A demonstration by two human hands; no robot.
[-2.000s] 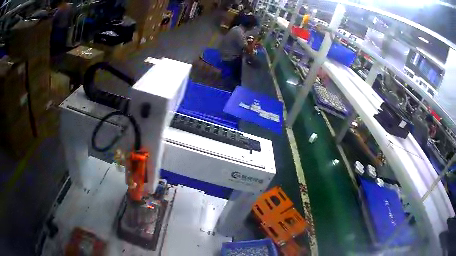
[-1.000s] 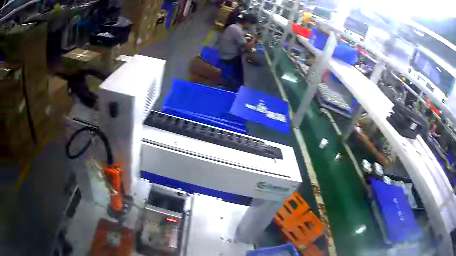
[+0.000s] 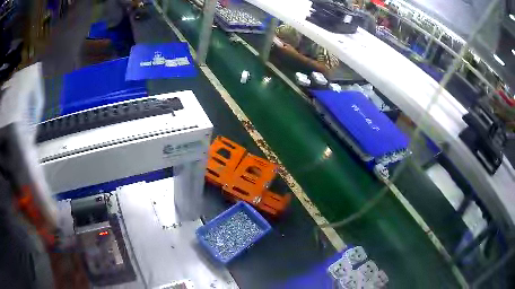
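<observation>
Neither of my hands is in the picture. The automatic screwdriving machine [image 3: 127, 148] stands at the left, its white gantry crossing above its bed. The screwdriver head [image 3: 21, 163] is at the left edge, blurred, with an orange-red driver. The screw feeder [image 3: 103, 237] shows red digits on the bed. Orange fixture plates [image 3: 248, 176] lie beside the machine. A blue screw bin [image 3: 233, 232] full of tiny silvery pieces sits in front of them. Several white plastic housings [image 3: 357, 268] are grouped at the bottom, next to a blurred blue sheet [image 3: 309, 277].
A green conveyor belt [image 3: 299, 148] runs diagonally, with a few small white pieces on it. Across it, a blue sheet [image 3: 361, 121] covers housings, and a person's arm [image 3: 299, 55] shows. A long white shelf [image 3: 389, 68] holds black stands [image 3: 484, 141]. More blue sheets [image 3: 161, 61] lie behind the gantry.
The view has swung right and down. The machine now sits further left, and the whole screw bin and the housings at the bottom have come into view. The seated person behind is mostly out of view.
</observation>
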